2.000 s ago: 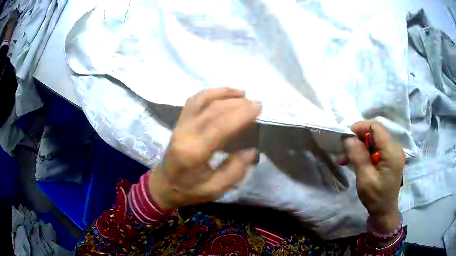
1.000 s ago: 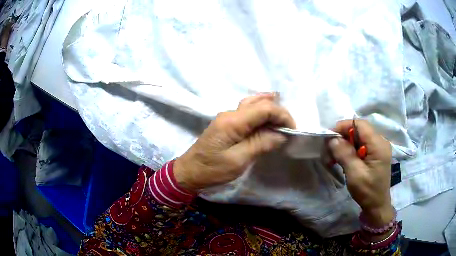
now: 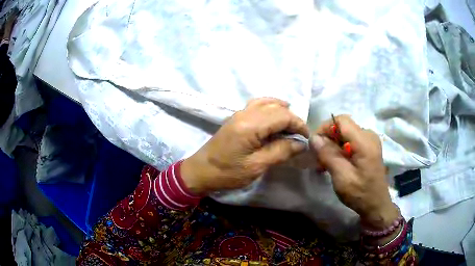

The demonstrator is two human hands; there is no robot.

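Observation:
A pale grey-white jacket (image 3: 208, 57) is spread in front of me. My left hand (image 3: 245, 148) pinches a folded seam (image 3: 295, 137) of it between thumb and fingers. My right hand (image 3: 354, 166) is just right of it, its thumb and fingertips at the end of the same seam, close to my left fingertips. Thread snips (image 3: 341, 141) with orange-red handles and a dark pointed blade lie in my right hand, partly hidden by the fingers. Whether my right fingertips also pinch cloth is hard to tell.
A black label (image 3: 408, 182) shows on cloth right of my right wrist. Other greyish garments (image 3: 453, 67) lie at the right and far left. Blue bins (image 3: 70, 200) with garments stand at the lower left, beside the white table's edge (image 3: 57, 88). Part of a person shows at the far left.
My left hand has moved right and closed on the seam. My right hand has moved left to meet it. The black label is now more exposed.

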